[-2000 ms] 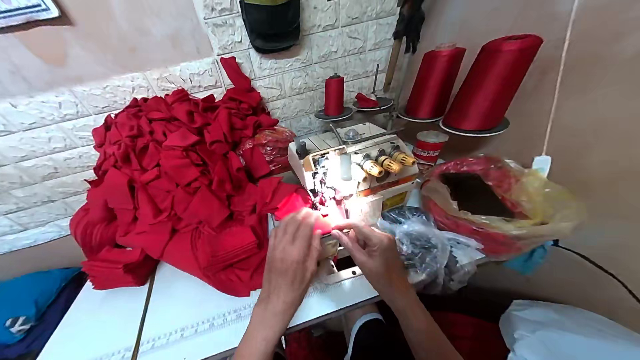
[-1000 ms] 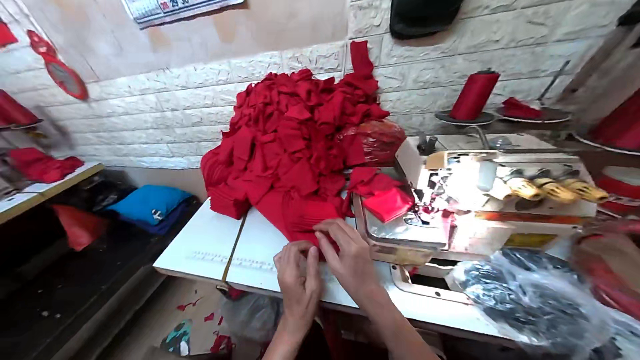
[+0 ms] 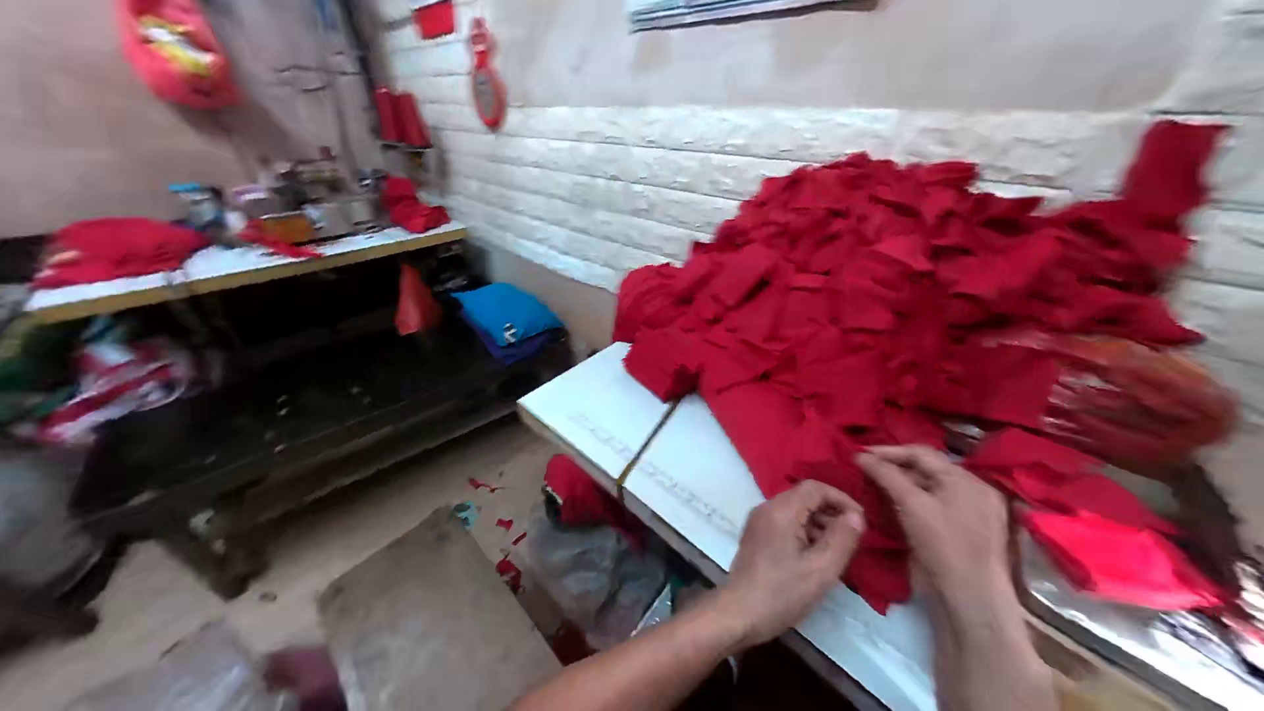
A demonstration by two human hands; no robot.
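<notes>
A large heap of red fabric pieces (image 3: 849,296) covers much of the white sewing table (image 3: 681,474). At the near edge of the heap, my right hand (image 3: 938,504) has its thumb and fingers on the red cloth. My left hand (image 3: 800,543) is beside it over the table's edge, fingers curled; whether it grips cloth cannot be told. Folded red pieces (image 3: 869,553) hang down between the two hands. To the right, a bright-lit red piece (image 3: 1116,558) lies on the metal plate of the sewing machine, most of which is out of view.
A clear plastic bag with red contents (image 3: 1136,395) rests against the heap. Across the floor, a second table (image 3: 326,259) bears a sewing machine and red cloth. Below it are a dark bench (image 3: 286,425) and a blue bundle (image 3: 509,314). A brown board (image 3: 434,612) and scraps lie on the floor.
The view has swung far left. My hands have left the machine's needle area, where they were two seconds ago, and are at the near side of the heap.
</notes>
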